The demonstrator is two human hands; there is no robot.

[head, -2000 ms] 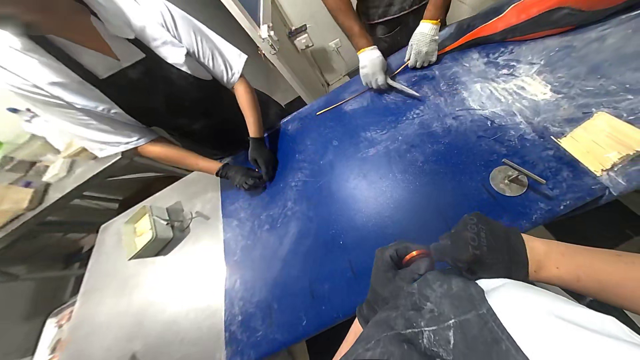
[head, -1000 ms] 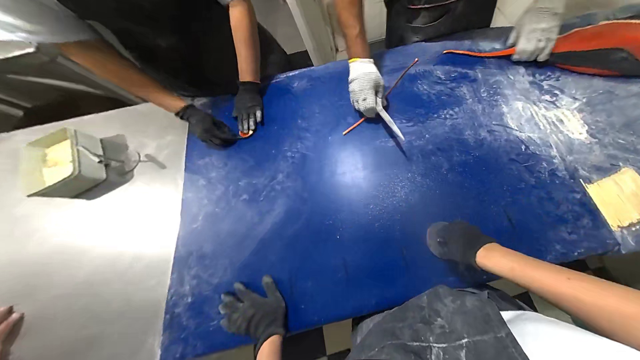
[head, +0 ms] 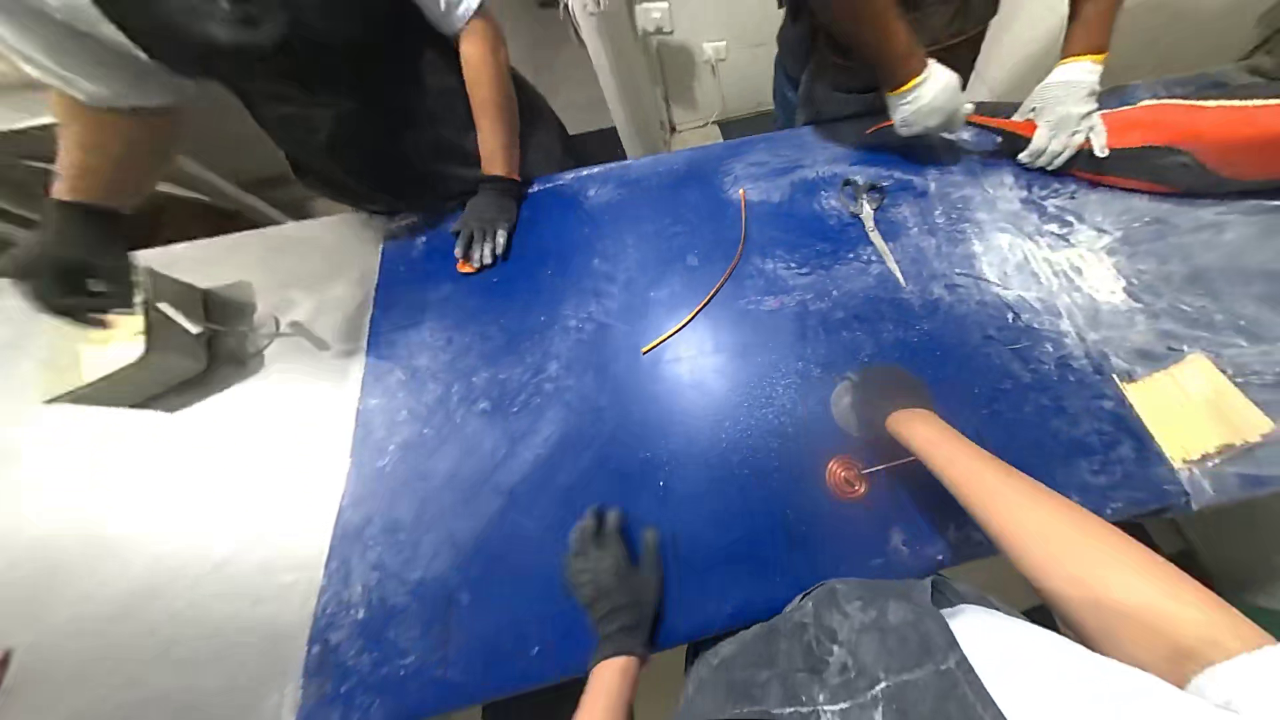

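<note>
In the head view, my right hand (head: 885, 395), in a dark glove and blurred, is closed around a round grey metal press (head: 845, 405), whose handle is hidden. Just below it, a flat reddish-brown spiral lollipop (head: 848, 478) with a thin stick lies on the blue work surface (head: 500, 420). My left hand (head: 615, 585), gloved in dark fabric, is over the surface near its front edge, fingers apart and holding nothing. A thin curved candy rope (head: 712, 293) lies mid-surface, dark reddish with a yellowish lower end. Scissors (head: 872, 228) with black handles rest to its right.
A co-worker's black-gloved hand (head: 488, 222) touches a small orange piece (head: 467, 267); the other reaches to a metal box (head: 170, 345). White-gloved hands (head: 1065, 115) handle a thick orange-and-black candy mass (head: 1200, 145). Pale sticks (head: 1195, 410) lie at the right.
The white-gloved person has let go of the scissors and thin rope. A co-worker's black-gloved hand has moved to the metal box. The spiral lollipop now shows beside my right hand.
</note>
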